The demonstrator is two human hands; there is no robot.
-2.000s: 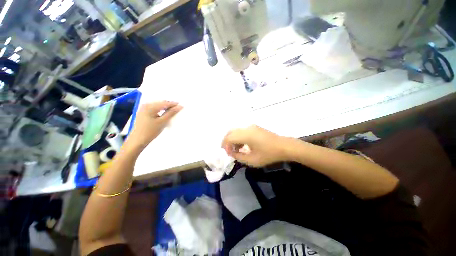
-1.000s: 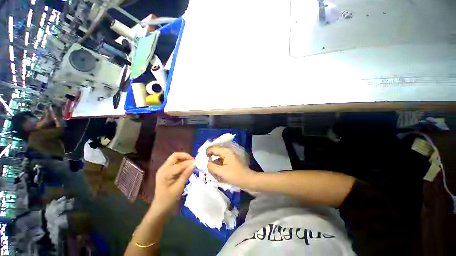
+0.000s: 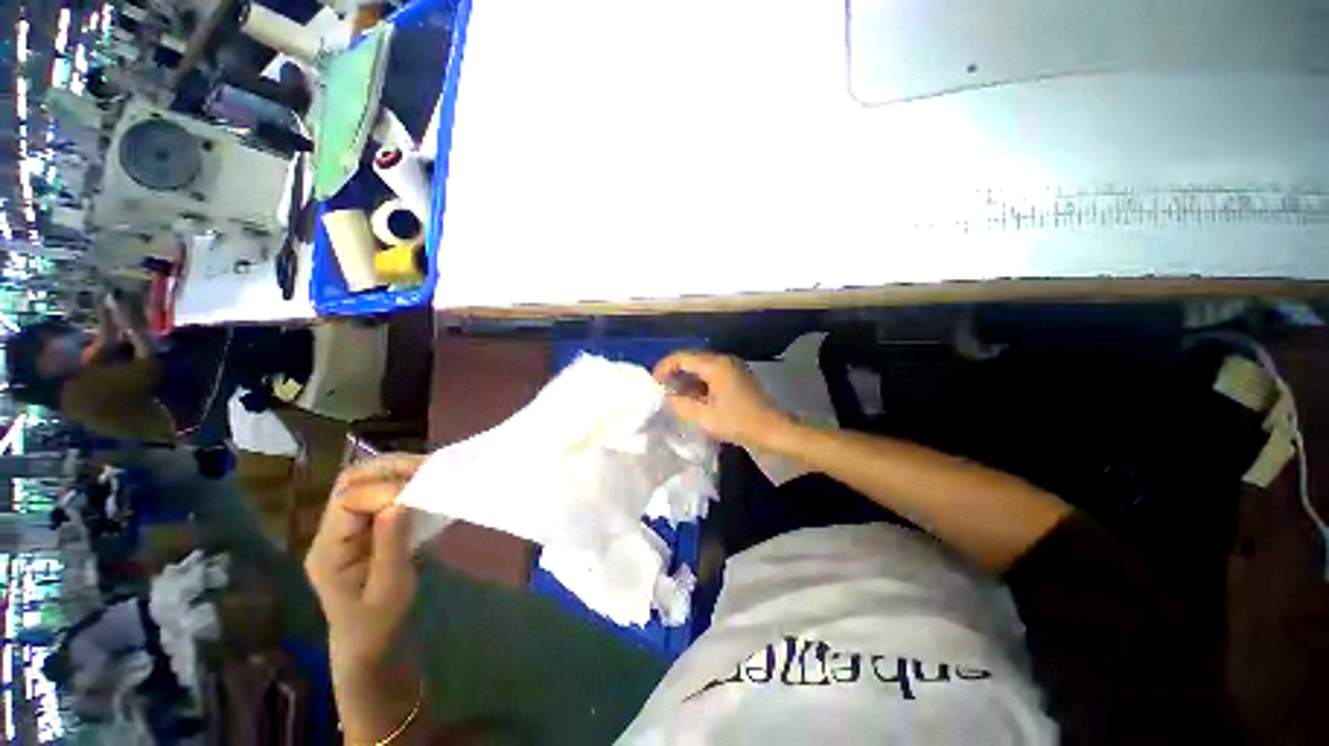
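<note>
A white fabric piece point(image 3: 503, 474) is stretched out over the lap, below the table edge. My left hand point(image 3: 365, 532) grips its left corner between thumb and fingers. My right hand point(image 3: 717, 397) is at the upper right edge of the white fabric, fingers bent together; whether it pinches the same piece cannot be told. A pile of white pieces point(image 3: 620, 573) lies under and beside the held piece, in a blue container point(image 3: 673, 635).
The white table point(image 3: 656, 175) with a tape scale point(image 3: 1151, 209) lies ahead. A blue tray point(image 3: 448, 139) with thread cones stands at its left end. Another white piece point(image 3: 796, 408) hangs right of my right hand. A person point(image 3: 102, 382) is at far left.
Both hands have moved from the table down to the lap. Since one second ago my left hand has moved left, drawing out a white piece; my right hand has moved slightly up and right.
</note>
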